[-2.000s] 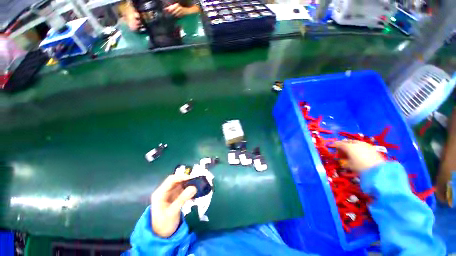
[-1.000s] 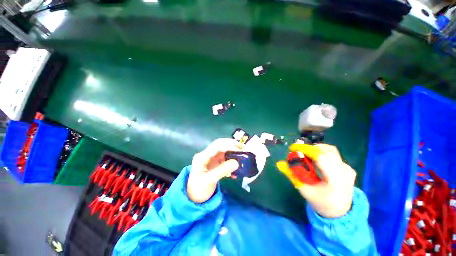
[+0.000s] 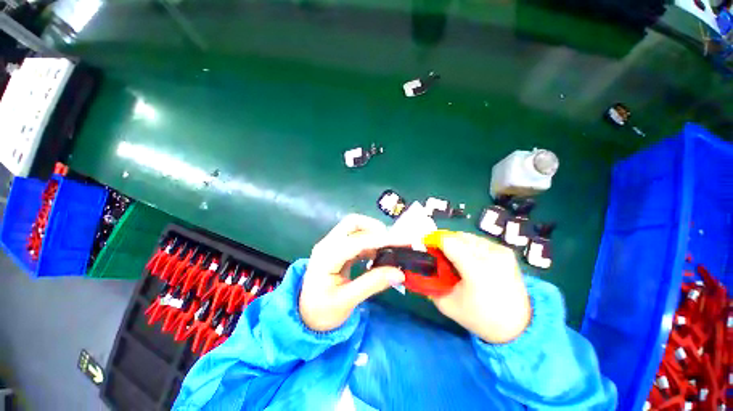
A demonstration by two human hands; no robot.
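My left hand [image 3: 346, 277], bare, holds a black rounded watch housing [image 3: 406, 260] between thumb and fingers. My right hand [image 3: 482, 285], with yellow finger cots, holds a bright red strap part [image 3: 432, 278] against the right end of the housing. The two parts overlap or touch; whether they are joined cannot be told. A white crumpled wipe [image 3: 411, 224] lies just beyond my hands, partly hidden. Several small black-and-white modules [image 3: 516, 233] lie on the green bench beyond and to the right.
A white bottle [image 3: 522, 175] stands beyond my right hand. A large blue bin [image 3: 635, 233] with red parts is at the right. A black tray [image 3: 145, 353] with rows of red pieces is at the near left, with a small blue bin [image 3: 74, 233] and green bin [image 3: 133, 241] beyond.
My right hand has left the large blue bin with a red part and moved left until it meets the black housing in my left hand. The view has turned left and down.
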